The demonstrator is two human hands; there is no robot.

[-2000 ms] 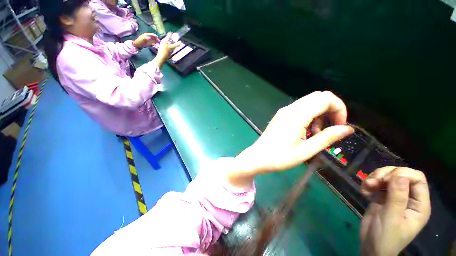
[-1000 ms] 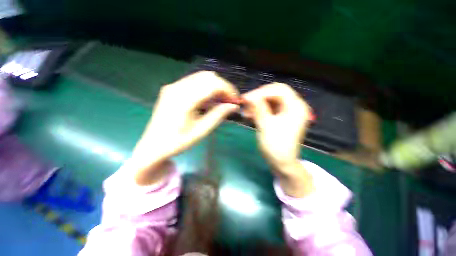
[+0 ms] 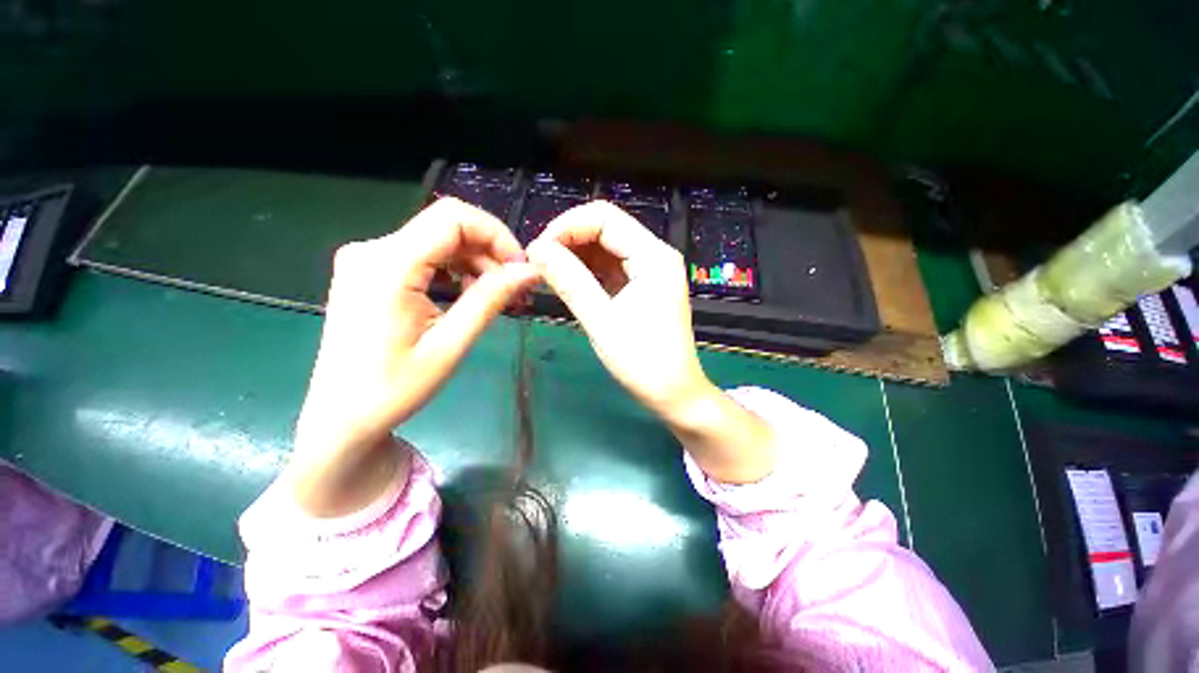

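Observation:
A lock of brown hair (image 3: 523, 408) rises from the bottom middle of the view and thins towards my fingertips. My left hand (image 3: 395, 322) and my right hand (image 3: 631, 309) meet at the fingertips, thumbs and forefingers pinching the thin end of the hair. Behind my hands a long black tray (image 3: 809, 270) holds several dark phones. The rightmost phone (image 3: 721, 237) shows red, green and orange bars with a small white box. My hands partly hide the other phones.
A brown board (image 3: 914, 316) lies under the tray's right end. A yellowish taped post (image 3: 1072, 289) slants at the right. More trays with lit screens, one a white list screen (image 3: 1102, 533), lie at the right. Another tray (image 3: 46, 250) is at the far left. Pink sleeves show at both edges.
The view has swung right and steadied, with the tray now in front. My hands, apart two seconds ago, have come together at the fingertips and stay together.

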